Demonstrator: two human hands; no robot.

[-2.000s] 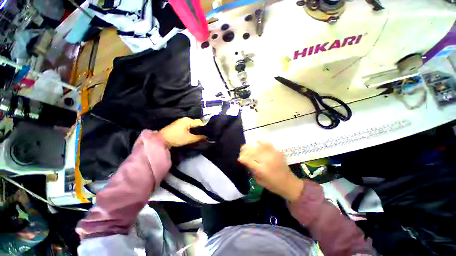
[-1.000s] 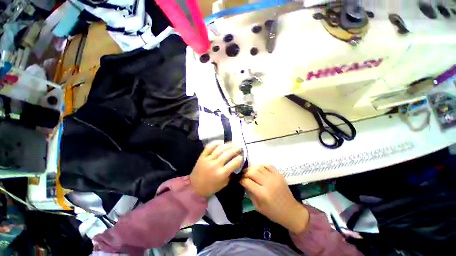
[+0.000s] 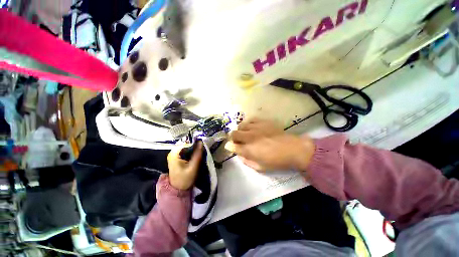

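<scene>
The cream-white sewing machine (image 3: 216, 45) fills the upper middle. Its presser foot and needle area (image 3: 211, 125) is at the left end of the head. My left hand (image 3: 185, 163) holds the dark-edged white band (image 3: 207, 188) just in front of the foot; the band hangs over the bed's front edge, and a white length also curves behind the foot. The black garment piece (image 3: 126, 173) lies left of my left hand. My right hand (image 3: 269, 145) is just right of the foot, its fingertips bunched and blurred; I cannot tell whether they hold anything.
Black scissors (image 3: 327, 98) lie on the machine bed (image 3: 402, 113), right of my right hand. A pink holder (image 3: 55, 52) crosses the upper left, close to the camera. Cardboard (image 3: 70, 113) is at the left, and white and black cut pieces (image 3: 85, 30) are behind.
The view has moved closer to the machine. My left hand has moved up to the foot with the band, and my right hand has moved from the bed's front edge to beside the foot.
</scene>
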